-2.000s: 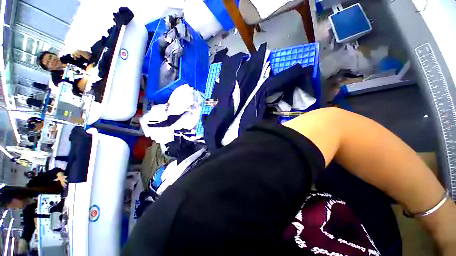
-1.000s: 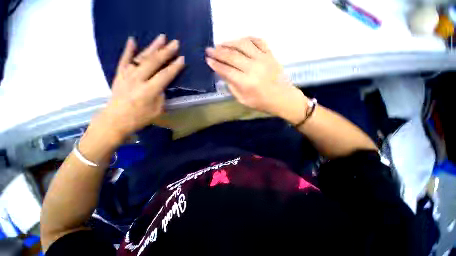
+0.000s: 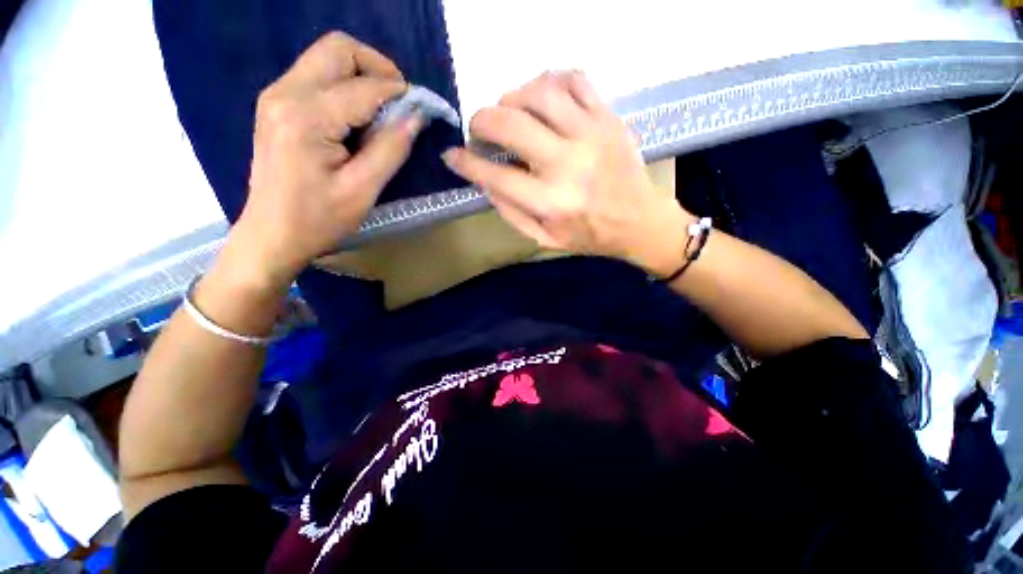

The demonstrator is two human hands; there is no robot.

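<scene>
A dark navy garment panel lies on the white table and reaches its front edge. My left hand is over the panel and pinches a small light grey folded piece of the cloth between thumb and fingers. My right hand is just right of it at the panel's right edge, fingers curled, fingertips close to the cloth's corner; whether it grips the cloth is hard to tell. The needle and machine head are not in view.
A grey ruler strip runs along the front edge of the white table. White and dark garment pieces hang or lie at the right beside my arm. White and blue items are low at the left. My lap is below the table edge.
My hands were spread on the panel a second ago; now the fingers are curled and my left hand has picked up a grey-looking fold near the panel's lower edge. The snips have left the view.
</scene>
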